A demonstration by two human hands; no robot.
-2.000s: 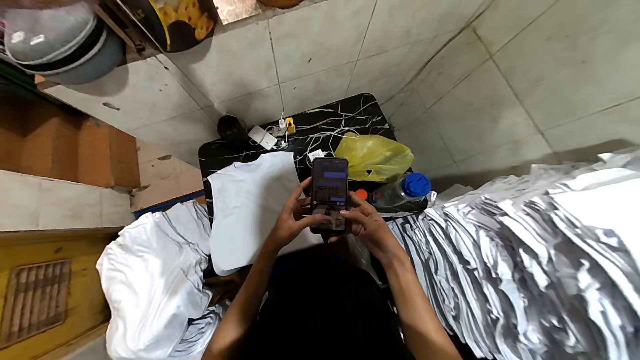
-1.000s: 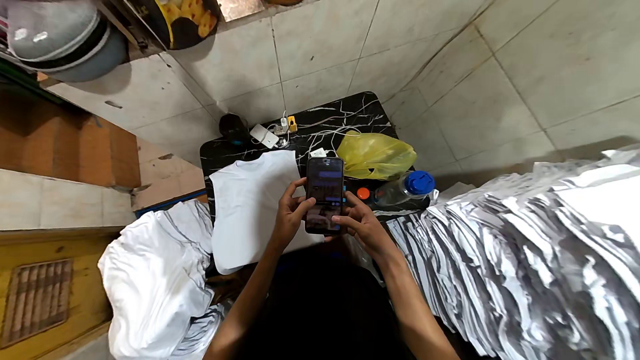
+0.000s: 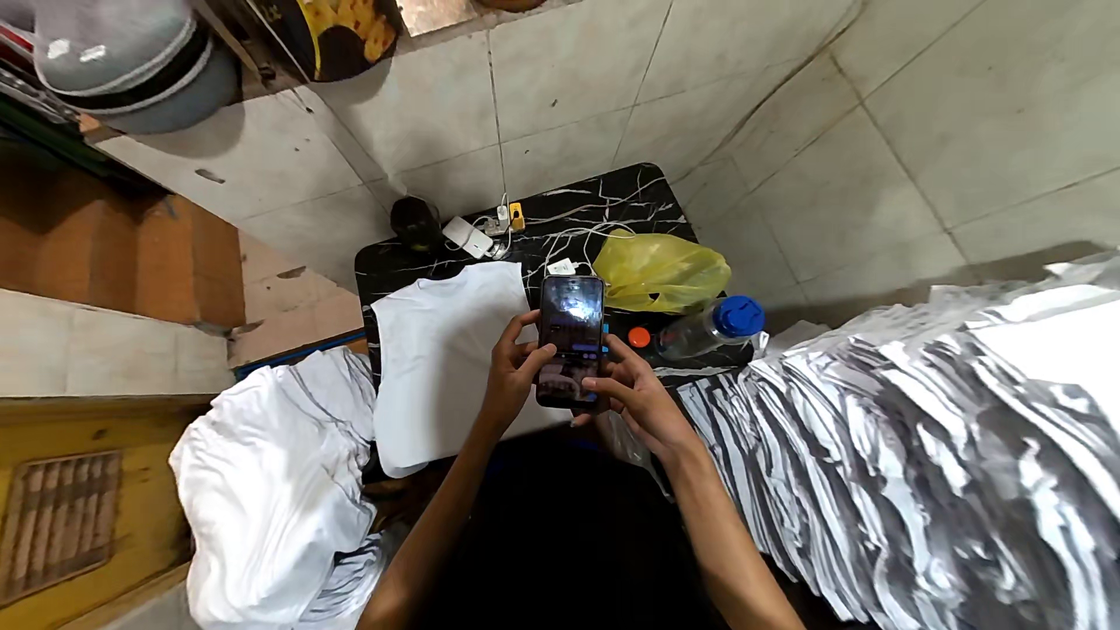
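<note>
A dark smartphone (image 3: 570,337) with a lit screen is held upright between both hands, above the front of a black marble-patterned table (image 3: 612,194). My left hand (image 3: 518,363) grips its left edge, the thumb over the screen. On the right edge is my right hand (image 3: 634,394), its thumb at the lower part of the screen. Under and left of the phone a white sleeveless garment (image 3: 442,359) lies flat on the table. Behind the phone's right side sit a yellow plastic bag (image 3: 661,271) and an orange-red cap (image 3: 640,337).
A clear bottle with a blue lid (image 3: 738,317) lies at the table's right edge. White chargers (image 3: 468,236) and cables are at the back, beside a dark round object (image 3: 416,222). White cloth (image 3: 271,490) is heaped at left; a tall stack of white fabric pieces (image 3: 901,437) fills the right.
Both thumbs have shifted on the phone's screen, and a bright reflection now shows on its upper part. The phone stays in both hands.
</note>
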